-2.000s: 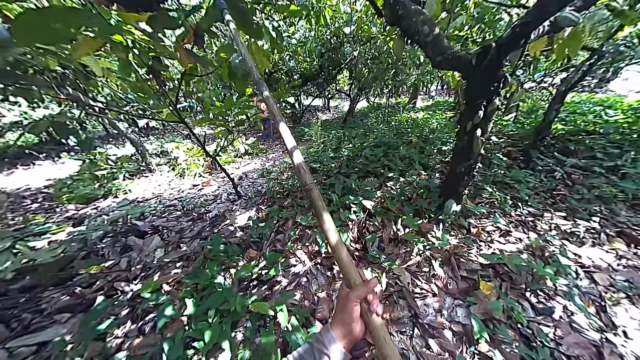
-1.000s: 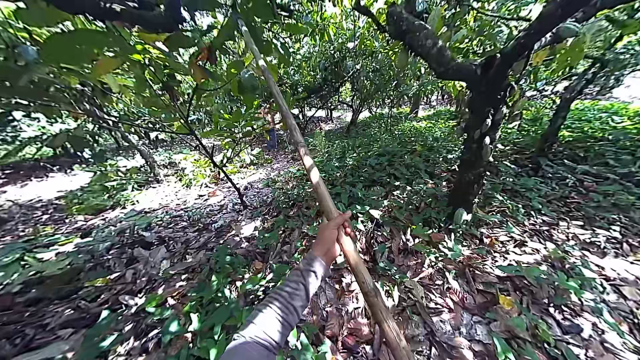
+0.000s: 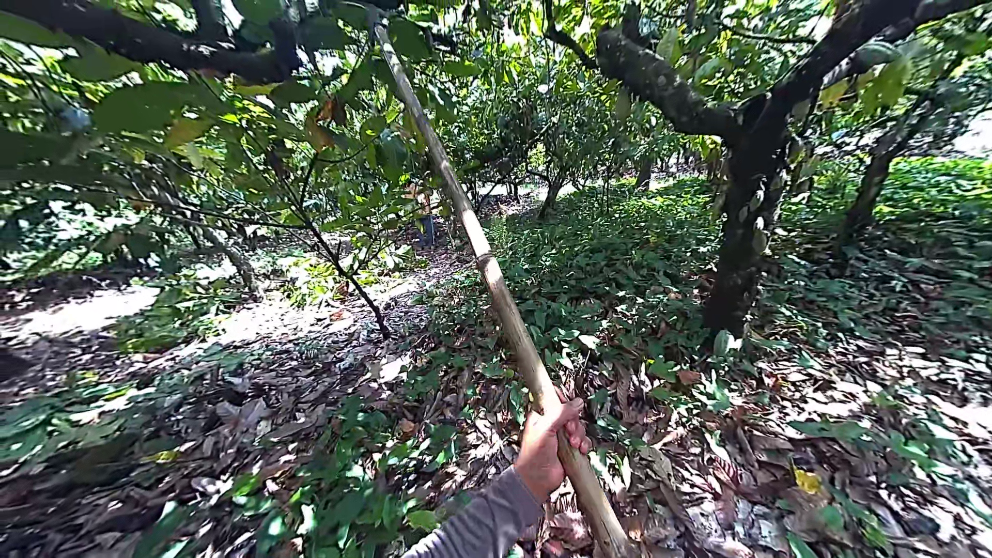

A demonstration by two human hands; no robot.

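My left hand point(image 3: 549, 443), in a grey sleeve, is closed around the lower part of a long wooden pole point(image 3: 496, 287), thumb on the near side and fingertips curled round at the right. From below my hand at the bottom edge, the pole slants up and left into the branches. Leaves and shade hide what is at its upper end, near the top edge. A dark branch point(image 3: 155, 46) crosses the upper left, close to that end. My right hand is out of view.
A dark forked tree trunk point(image 3: 748, 225) bearing pale green pods stands at the right. A thin bare sapling point(image 3: 349, 275) rises left of the pole. Leaf litter point(image 3: 294, 403) and low green plants point(image 3: 620, 263) cover the ground. A person point(image 3: 425, 221) stands far back, partly hidden.
My left hand gripped the pole low two seconds ago, then higher up one second ago. Now it is lower on the pole again. The pole keeps much the same slant.
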